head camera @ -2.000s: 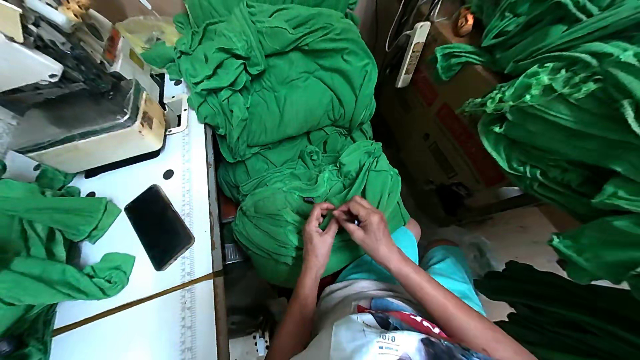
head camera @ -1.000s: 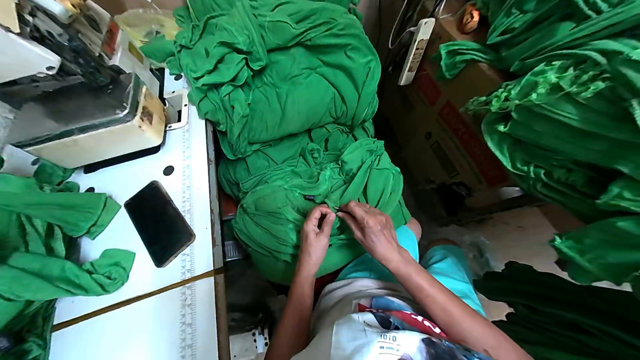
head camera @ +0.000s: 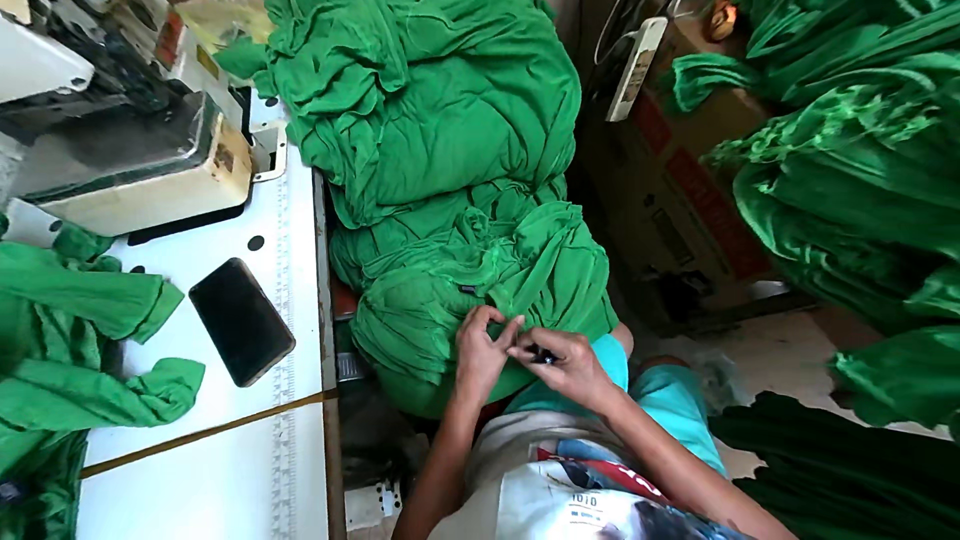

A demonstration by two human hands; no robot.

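Observation:
Green knit fabric (head camera: 420, 322) lies bunched over my lap, joined to a larger heap (head camera: 480, 112) behind it. Above its near part, my left hand (head camera: 484, 345) has its thumb and index finger raised close together; whether something thin is between them cannot be told. My right hand (head camera: 559, 356) touches or nearly touches it from the right, fingers curled round a small dark tool (head camera: 546, 358), mostly hidden in the palm. A small dark label (head camera: 468, 289) shows on the fabric just beyond my left hand.
At left, a white table (head camera: 202, 480) with a printed ruler bears a black phone (head camera: 241, 322), green garments (head camera: 75, 292) and a sewing machine (head camera: 172, 165). A power strip (head camera: 637, 67) and cardboard box (head camera: 675, 172) stand at right, beside green cloth piles (head camera: 862, 172). Dark fabric (head camera: 840, 465) lies lower right.
My hands were pinched together over the fabric; now the fingers are more spread. The dark tool shows in my right hand, and the small dark label shows on the cloth.

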